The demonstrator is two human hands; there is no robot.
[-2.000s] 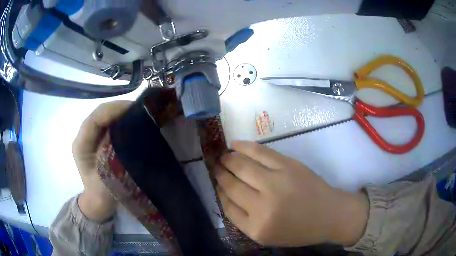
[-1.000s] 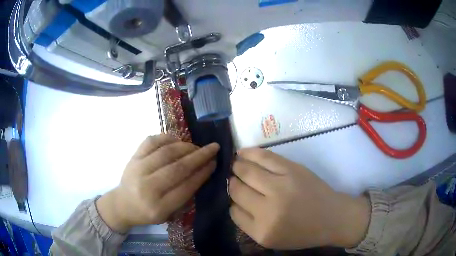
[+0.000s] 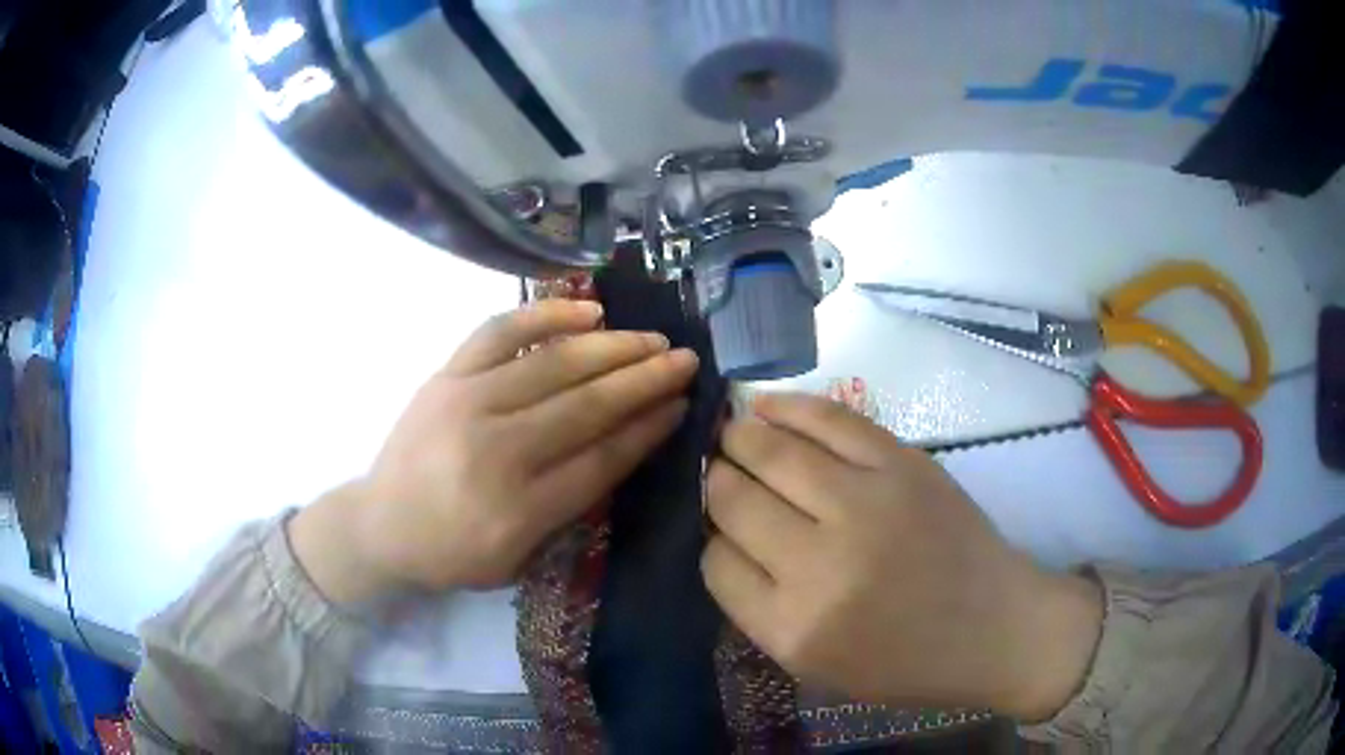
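Observation:
The wide band (image 3: 657,590) runs from under the sewing machine head (image 3: 915,74) down to the front table edge, its black backing up, with red-brown tweed showing along its left side. My left hand (image 3: 509,443) lies flat on the band, fingertips on the black face. My right hand (image 3: 870,546) is at the band's right edge, fingertips bent in against it, just below the grey-blue tension dial (image 3: 763,313). Tweed also shows below my right hand (image 3: 755,693). The needle and presser foot are hidden behind the machine head parts.
Scissors with one yellow and one red loop handle (image 3: 1180,450) lie right of the needle area, blades pointing left. A dark red object (image 3: 1330,387) is at the far right. Dark oval pieces (image 3: 44,443) are at the far left. A curved metal guard (image 3: 428,177) arches at the upper left.
My left hand has moved from holding the raised, folded band onto the band's flat black face, then toward the needle. The band now lies under the machine head. The view has shifted and tilted.

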